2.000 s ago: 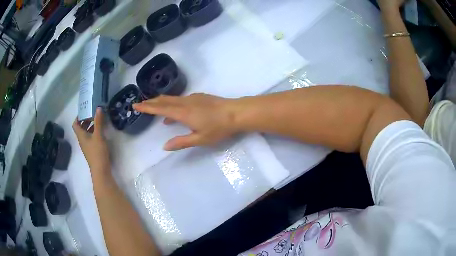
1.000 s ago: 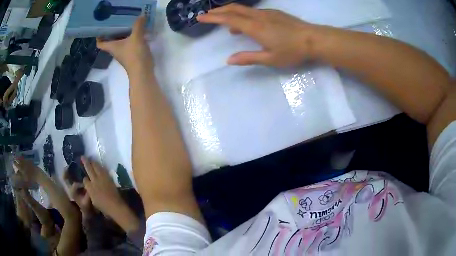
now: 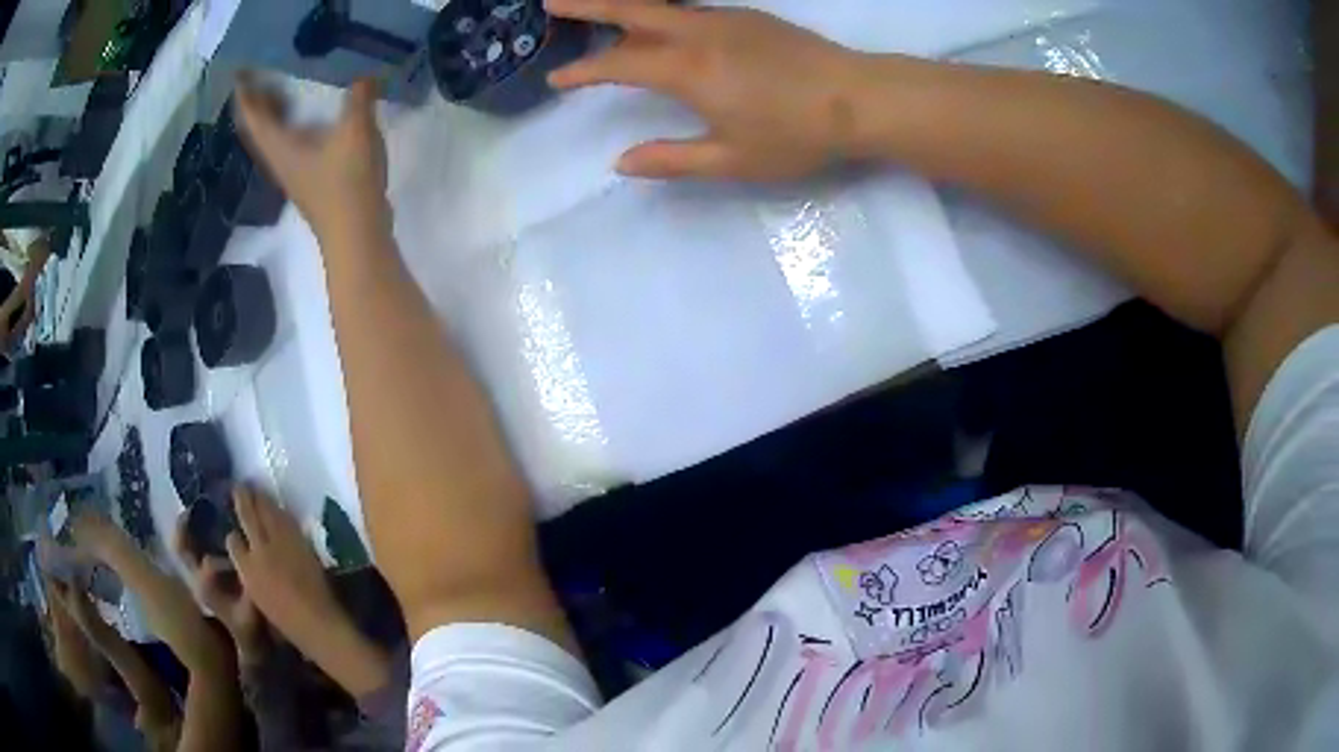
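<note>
The light blue-grey box (image 3: 389, 25) with a dark long-stemmed shape lies at the top left, cut off by the picture's edge. My left hand (image 3: 326, 159) is just below it, thumb and fingers spread, holding nothing visible. The dark parts cup (image 3: 492, 47), with small round silvery pieces inside, stands right of the box, open side up. My right hand (image 3: 734, 91) is right of the cup, palm down, fingers apart and empty. Its fingertips are close to a dark shell beside the cup, mostly hidden at the top edge; I cannot tell if they touch.
Dark housings (image 3: 235, 316) stand in a cluster on the left of the bench. At the lower left another person's hands (image 3: 279, 566) hold a dark housing, near a dark green scrap (image 3: 344, 535). White sheeting (image 3: 676, 323) with shiny tape covers the bench before me.
The view has swung left and down since the first frame, bringing the neighbour's hands in. My left hand has come off the box's edge, its fingers spread. My right hand stays beside the cup.
</note>
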